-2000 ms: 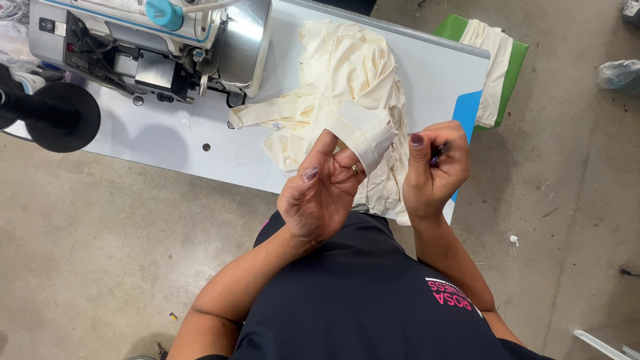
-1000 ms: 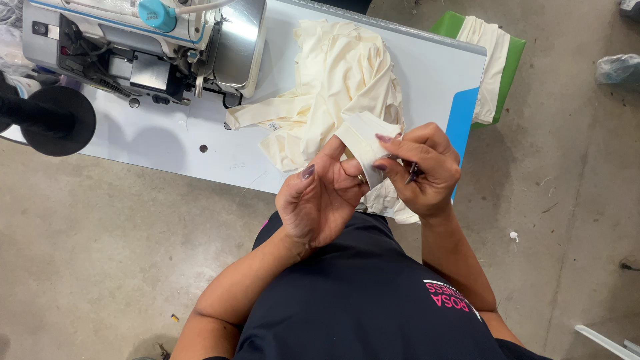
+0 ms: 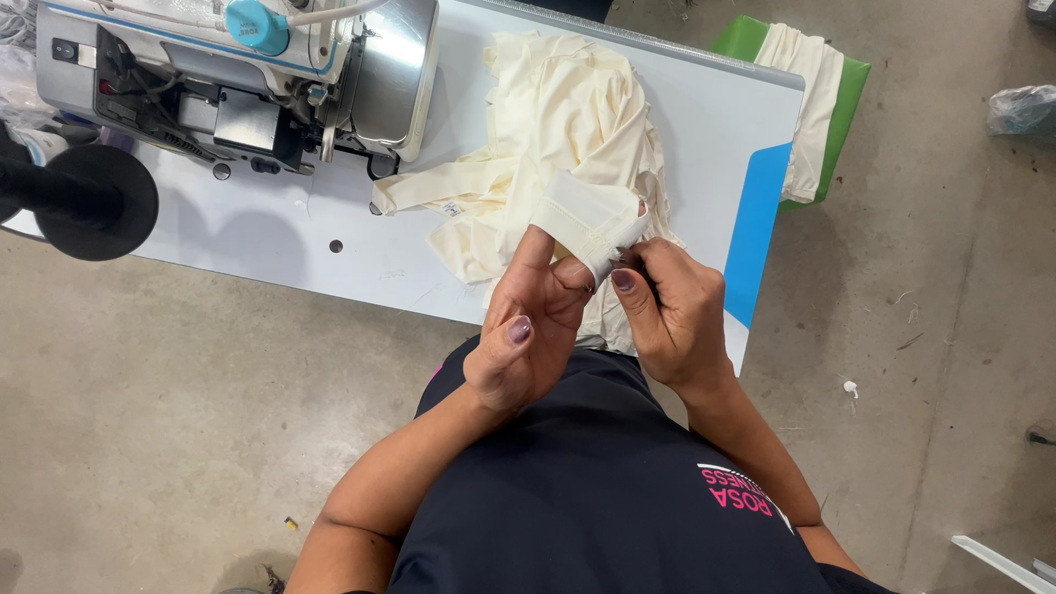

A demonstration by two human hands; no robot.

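Observation:
A small loop of cream fabric with a stitched seam [image 3: 590, 219] is stretched over the fingers of my left hand [image 3: 528, 330], palm up and thumb apart. My right hand [image 3: 681, 318] pinches a small dark tool between thumb and fingers, its toothed-looking metal tip at the fabric's lower right edge; the kind of tool is not clear. Behind both hands, a heap of cream fabric pieces [image 3: 569, 115] lies on the white table [image 3: 396, 272], with a strip reaching left toward the sewing machine [image 3: 239, 91].
A black spool stand [image 3: 99, 202] is at the left of the table. Past the table's right end, cream cloth [image 3: 804, 107] lies over a green box or stool [image 3: 846, 124]. A plastic bag [image 3: 1023, 110] rests on the concrete floor at the far right.
My right hand was apart from the fabric loop two seconds ago, then pressed on its face; now it is at the loop's lower right edge with the dark tool.

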